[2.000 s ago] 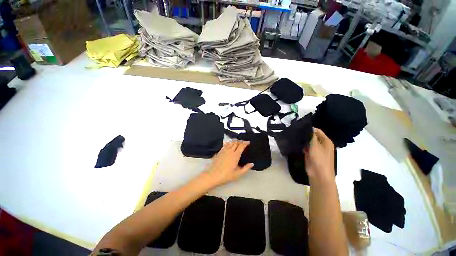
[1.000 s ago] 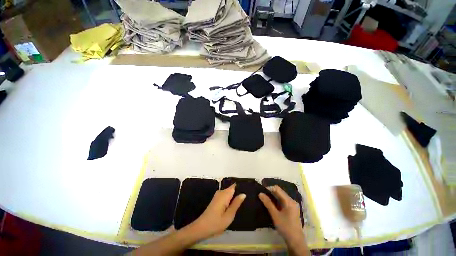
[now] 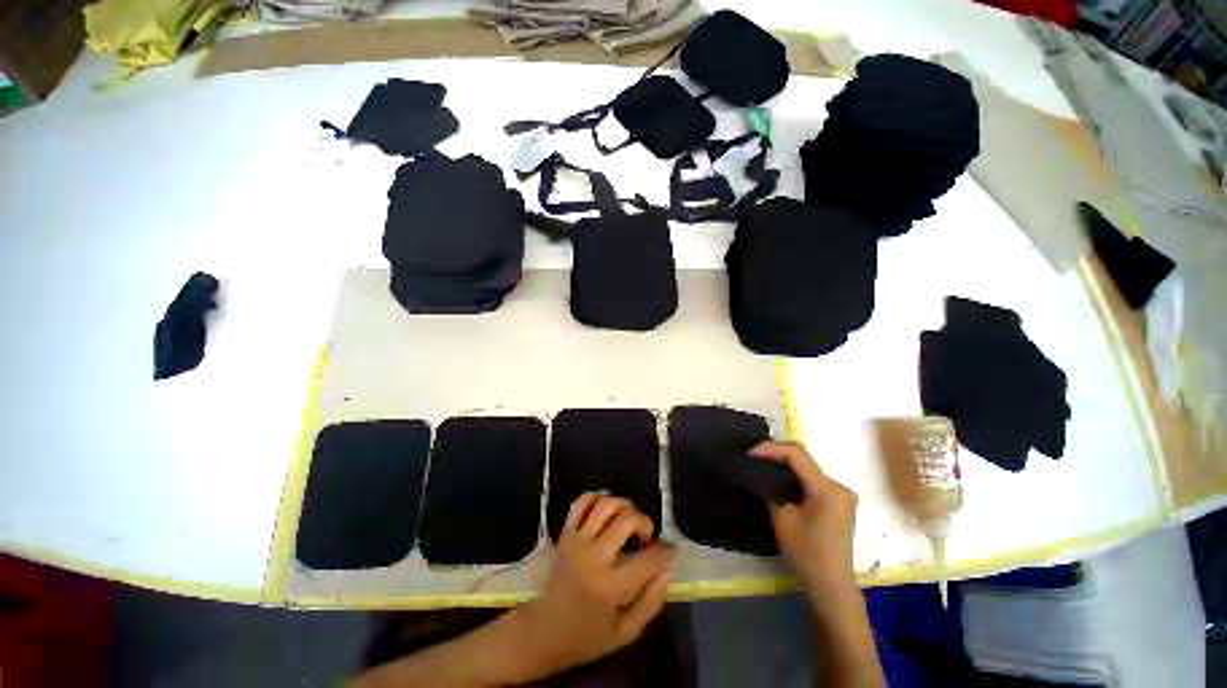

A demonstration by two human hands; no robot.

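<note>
Four black rounded fabric panels (image 3: 361, 495) lie in a row on the grey-beige board (image 3: 538, 352). My left hand (image 3: 608, 578) is at the near edge of the third panel (image 3: 604, 457), with curled fingers; whether it grips anything is hidden. My right hand (image 3: 811, 518) pinches a dark, folded-looking black piece (image 3: 764, 479) over the right side of the fourth panel (image 3: 707, 457); I cannot tell if it is part of that panel or a separate layer. The glue bottle (image 3: 920, 464) lies to the right, its nozzle towards the near edge.
Behind the row are the left stack (image 3: 452, 235), middle stack (image 3: 623, 269) and right stack (image 3: 802, 276). Black straps (image 3: 579, 182) lie behind them. A tall black stack (image 3: 895, 135) and loose black pieces (image 3: 996, 383) are at right, a black scrap (image 3: 186, 327) at left.
The view has tilted down towards the row. My hands went from the stacks to the panels; my left hand is now at the third panel's near edge, my right hand at the fourth's right side.
</note>
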